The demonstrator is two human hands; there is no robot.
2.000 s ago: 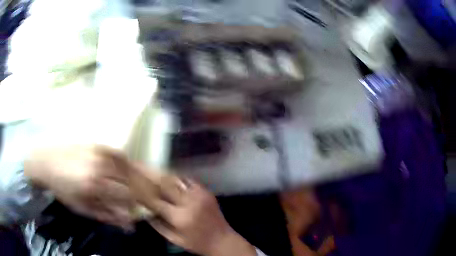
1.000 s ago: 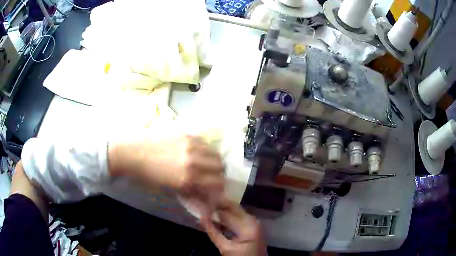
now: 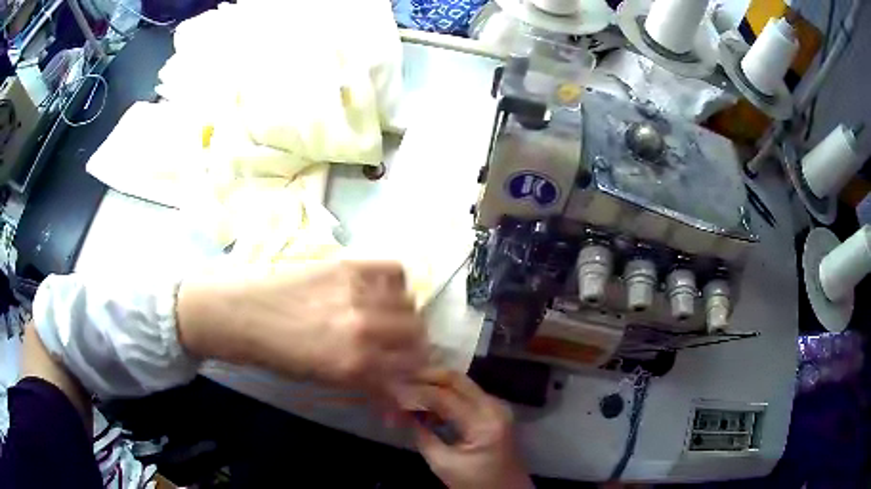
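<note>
A cream garment piece (image 3: 456,329) lies on the cloth plate left of the dark needle area (image 3: 520,263) and runs down to my hands. My left hand (image 3: 329,320), in a white sleeve cover, is curled over the cloth; its fingertips are blurred and partly hidden. My right hand (image 3: 468,435) is at the table's front edge, its fingers bent and touching the left hand's at the cloth's lower edge. A thin dark line, perhaps thread, slants from the needle area towards my left hand. More cream garment pieces (image 3: 286,86) are heaped at the back left.
The overlock machine (image 3: 535,162) stands right of the cloth, with tension knobs (image 3: 640,284) in front. Thread cones (image 3: 829,162) stand behind and right. A tied cord (image 3: 632,430) hangs near the accessory tray (image 3: 726,428). A black surface (image 3: 43,205) is at left, purple cloth (image 3: 831,420) at right.
The view has steadied from a blurred one two seconds ago. Since one second ago, my left hand has shifted slightly left, and the thin slanting line shows. My right hand has moved slightly right.
</note>
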